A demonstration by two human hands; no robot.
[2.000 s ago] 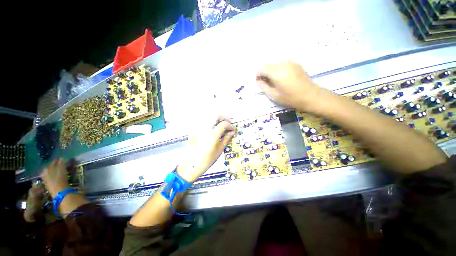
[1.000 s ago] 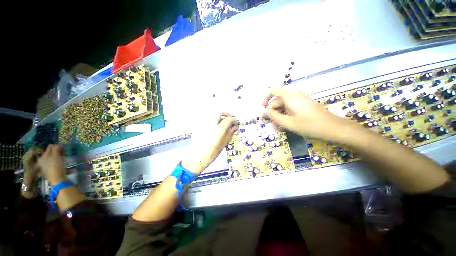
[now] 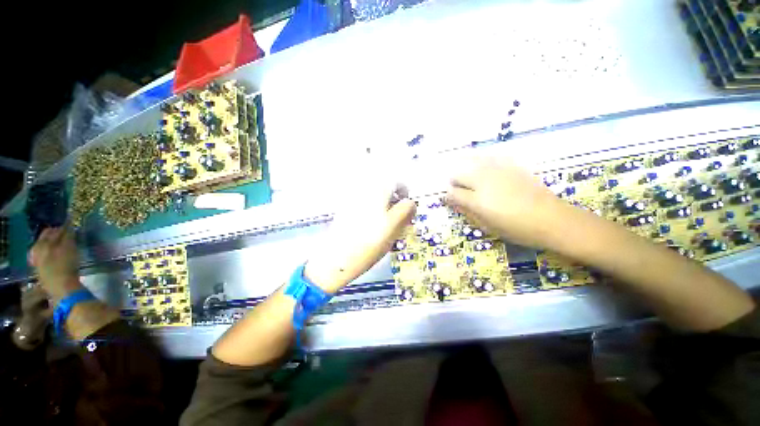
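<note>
A tan-yellow circuit board panel (image 3: 454, 268), dotted with dark and pale-topped parts, lies in the metal conveyor rail in front of me. My left hand (image 3: 379, 220), with a blue wrist strap (image 3: 307, 296), is at the panel's upper left corner, fingertips bent together; whether it holds a part is hidden. My right hand (image 3: 492, 191) is over the panel's upper edge, fingertips pointing left; glare hides what is in them. Small dark components (image 3: 507, 125) lie loose on the white bench beyond my hands.
More panels (image 3: 658, 208) fill the rail at right; another panel (image 3: 162, 287) is at left, near a neighbour's hand (image 3: 57, 262). Stacked boards (image 3: 208, 137), a gold-brown heap (image 3: 121, 183) and a white block (image 3: 219, 201) lie at left. A red bin (image 3: 218, 56) is behind. White bits (image 3: 575, 50) are scattered upper right.
My right hand went from the loose dark components on the bench to the panel's upper edge. My left hand stays at the panel's corner. The neighbour's panel came into view at left.
</note>
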